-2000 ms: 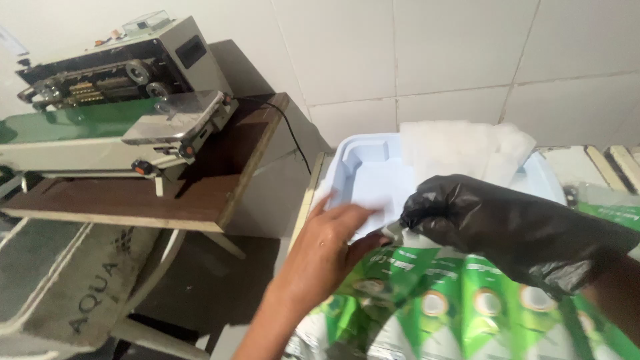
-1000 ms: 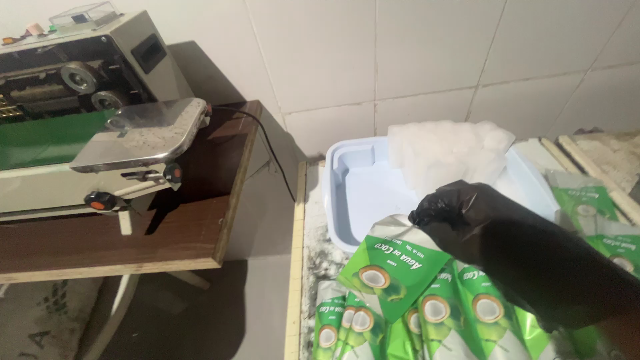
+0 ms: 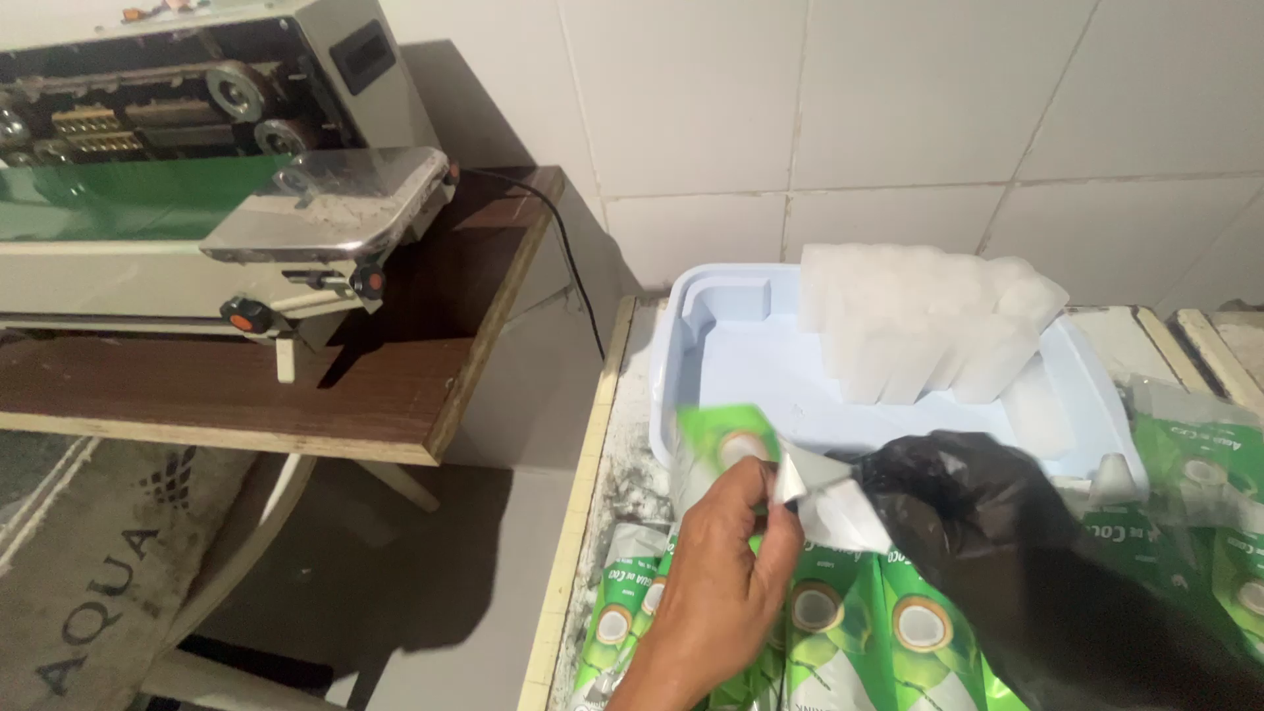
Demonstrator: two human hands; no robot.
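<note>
My bare left hand (image 3: 726, 573) pinches a green and white pouch (image 3: 726, 434) printed with a coconut, between thumb and fingers. My right hand (image 3: 958, 494), in a loose black plastic glove, grips the pouch's pale edge on the other side, its fingertips hidden by the plastic. Beneath both hands, several coconut pouches (image 3: 918, 622) stand side by side. Behind them lies a light blue plastic tray (image 3: 681, 336) with a stack of translucent white pieces (image 3: 918, 316) in its right part; their material is unclear.
A continuous band sealer (image 3: 326, 212) with a green belt sits on a brown wooden table (image 3: 395, 395) at the left. Its black cable (image 3: 583, 276) hangs beside the tiled wall. More pouches (image 3: 1200, 454) lie at the far right. A printed sack (image 3: 109, 573) is below the table.
My left hand, out of view one second ago, has come back and holds the pouch. The pouch, then hanging from my gloved right hand with its front showing, is now turned between both hands.
</note>
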